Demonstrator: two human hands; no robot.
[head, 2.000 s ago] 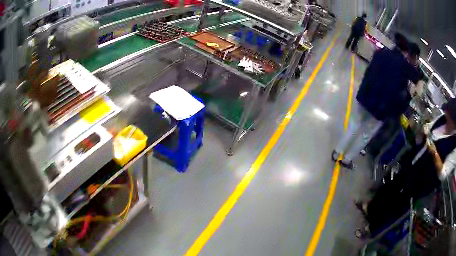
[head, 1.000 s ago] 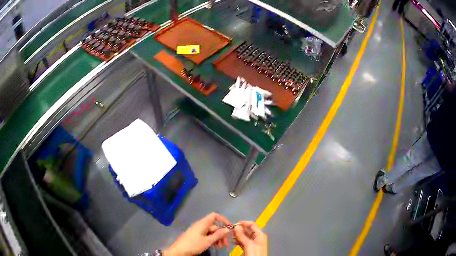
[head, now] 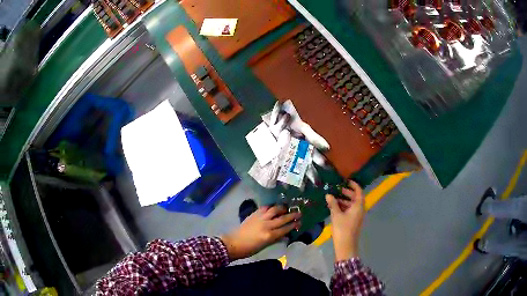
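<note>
My left hand (head: 263,230) reaches to the bench's front corner, fingertips at small silver metal pieces (head: 295,209) that look like keys. My right hand (head: 346,214) is at the same corner, thumb and fingers curled close together; whether it pinches something small is unclear. Crumpled white work gloves (head: 309,132) lie just behind the hands. A blank white card (head: 263,143) and a card with blue print (head: 296,163) lie on them. A pale yellow card with a red picture (head: 218,27) lies on an empty orange-brown tray (head: 254,20).
A fixture board with rows of dark parts (head: 289,72) and a narrow strip (head: 188,49) lie on the green bench. A raised shelf (head: 451,139) at right holds clear blister trays with copper coils (head: 456,63). A white sheet (head: 159,153) covers a blue stool (head: 211,185). A person's legs show at right.
The view has moved closer over the bench. My hands, together over the floor a second ago, are now apart at the bench corner. Cards now show clearly on the gloves.
</note>
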